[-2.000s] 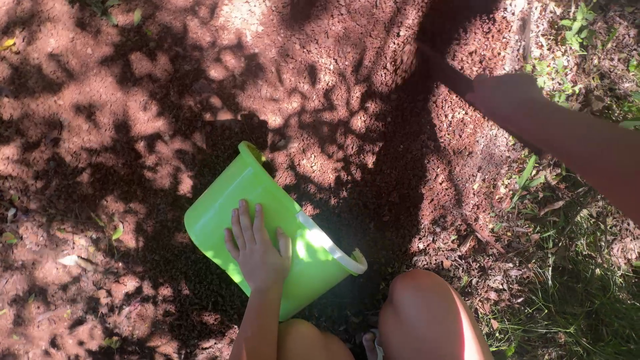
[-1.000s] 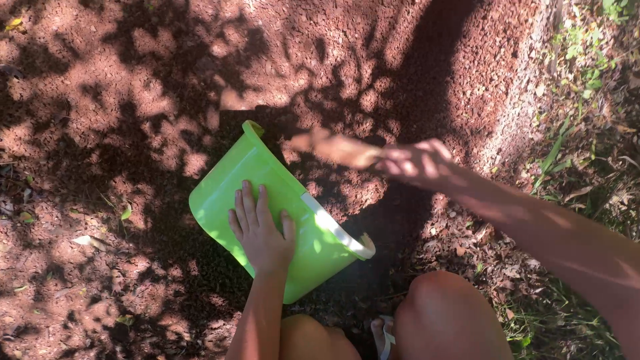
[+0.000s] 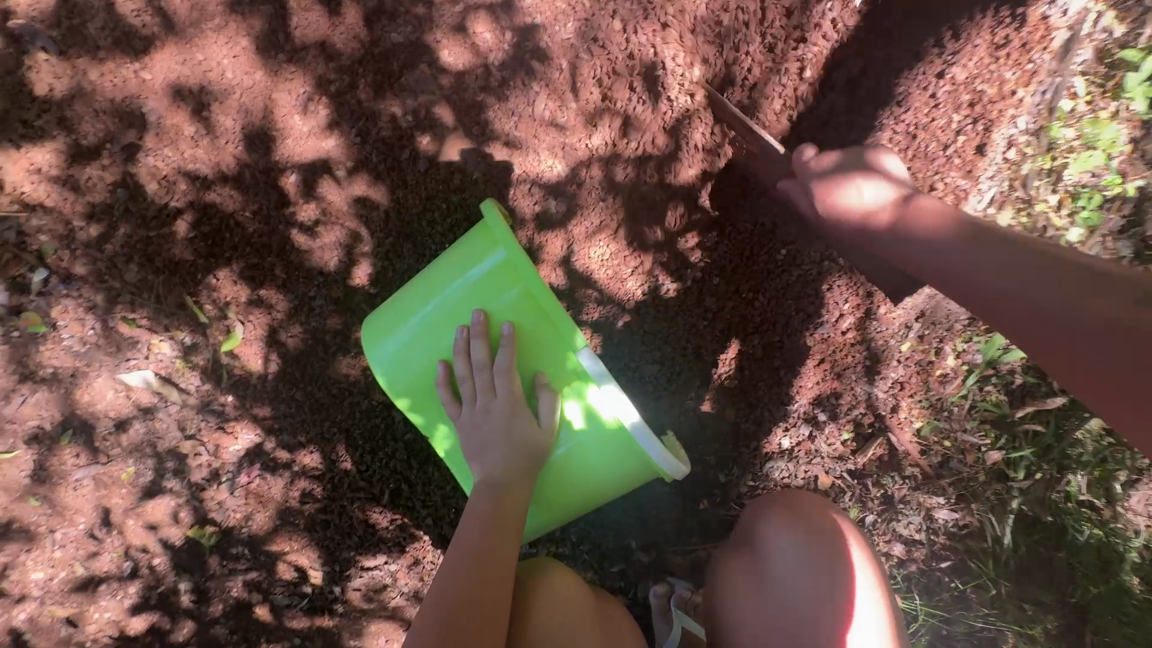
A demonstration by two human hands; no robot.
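A lime-green plastic bucket (image 3: 531,288) lies on its side on reddish gravelly soil, its rim turned to the upper right. My left hand (image 3: 497,405) rests flat on the bucket's side with the fingers spread. Up and to the right of the rim, my right hand (image 3: 850,184) is closed on a flat, thin tool (image 3: 745,126), perhaps of wood, whose far end touches the loose soil. Its exact kind cannot be told. The inside of the bucket is hidden.
Reddish soil (image 3: 297,99) under dappled shade spreads around the bucket. Grass and small green plants (image 3: 1044,486) grow along the right side. My knees (image 3: 801,567) and a sandalled foot (image 3: 677,614) are at the bottom. A dry leaf (image 3: 148,382) lies at left.
My right hand with the tool was near the bucket's mouth one second ago and is now farther up and right, over the soil. My left hand has stayed on the bucket.
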